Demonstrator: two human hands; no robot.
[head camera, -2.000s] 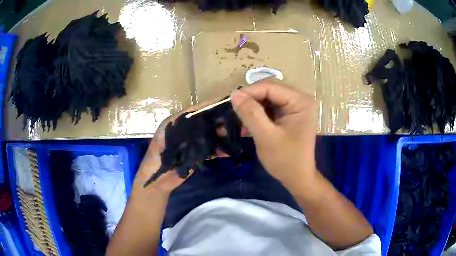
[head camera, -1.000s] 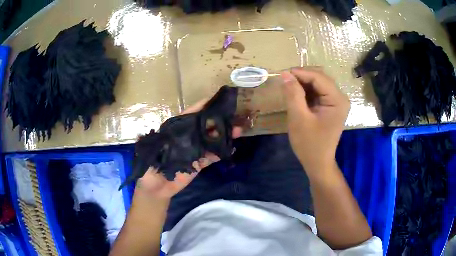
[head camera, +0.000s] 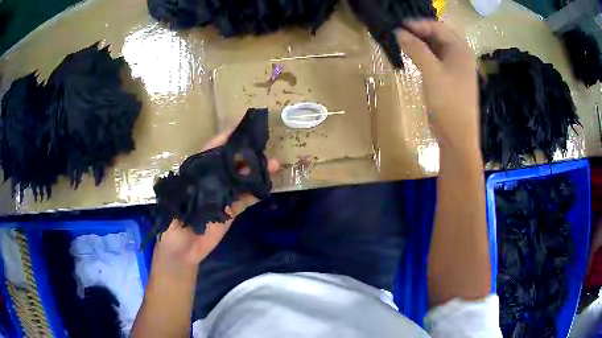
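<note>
My left hand (head camera: 191, 244) holds a floppy black jagged piece (head camera: 204, 188) above my lap at the table's near edge. The piece has a small opening near its narrower end, and it hides part of the hand. My right hand (head camera: 439, 66) is at the far right, its fingers on a black piece (head camera: 389, 20) of the far heap. The white oval dish (head camera: 295, 115) stands on the cardboard pad (head camera: 336, 142), with the thin pale stick (head camera: 335, 113) lying in it, one end over the rim.
Black heaps lie at the left (head camera: 92, 112), far edge (head camera: 244, 16) and right (head camera: 525, 109). A spare stick (head camera: 310, 57) and a purple scrap (head camera: 276, 71) lie beyond the dish. Blue bins (head camera: 148, 228) stand below the near edge on both sides, the right one (head camera: 490, 231) holding black pieces.
My right hand has let go of the stick, now in the dish, and moved to the far heap. My left hand still holds its piece. The camera view has shifted somewhat.
</note>
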